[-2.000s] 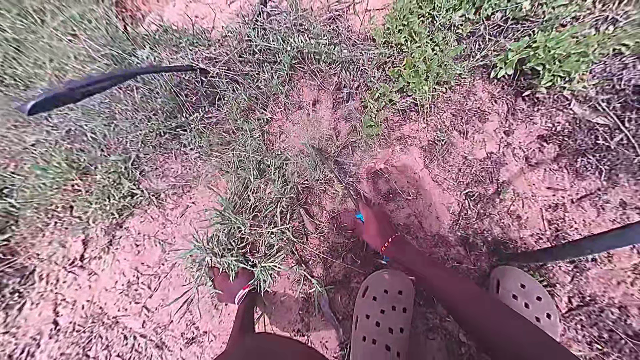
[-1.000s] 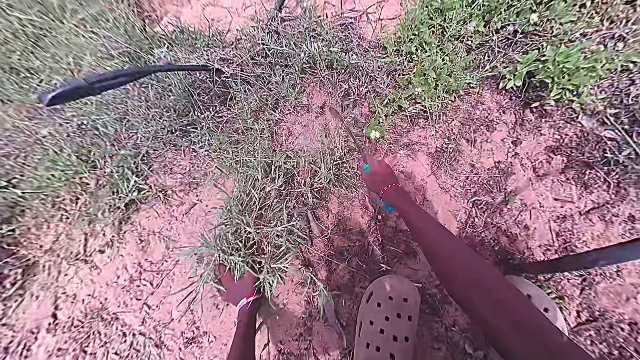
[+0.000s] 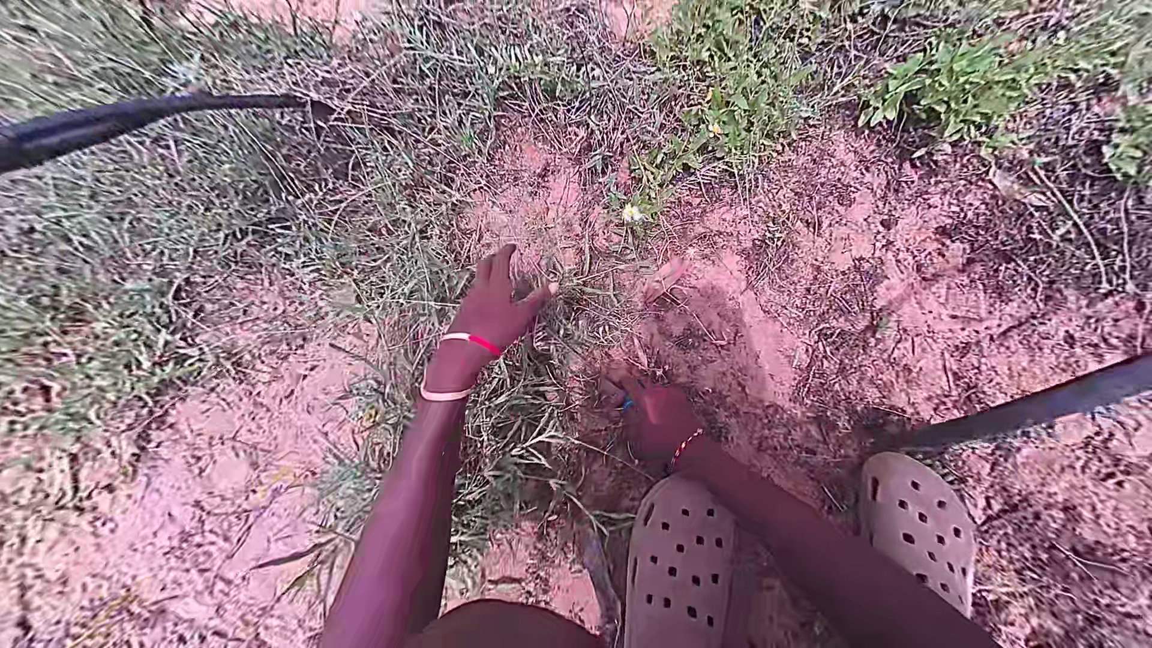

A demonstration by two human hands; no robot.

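Observation:
My left hand (image 3: 498,304), with a red and white band at its wrist, is spread over a clump of grass (image 3: 522,405), thumb and fingers apart and nothing held. My right hand (image 3: 661,421), wearing a blue ring and a beaded bracelet, is low over the soil just right of the clump, above the toe of a clog. Its fingers point left and lie in shadow, so whether they grip a tool or stems cannot be told. Loose cut grass lies between the hands.
Tan perforated clogs (image 3: 679,562) are on my feet at the bottom. A dark strap-like piece (image 3: 162,108) reaches in from the upper left, another (image 3: 1035,409) from the right. Dense grass (image 3: 207,225) covers the left, leafy green weeds (image 3: 954,94) the upper right, and reddish soil (image 3: 864,234) shows between.
My left hand has let go of the base of the grass clump and moved up and to the right. My right hand, earlier on a thin blade-like tool, has come down toward the clogs.

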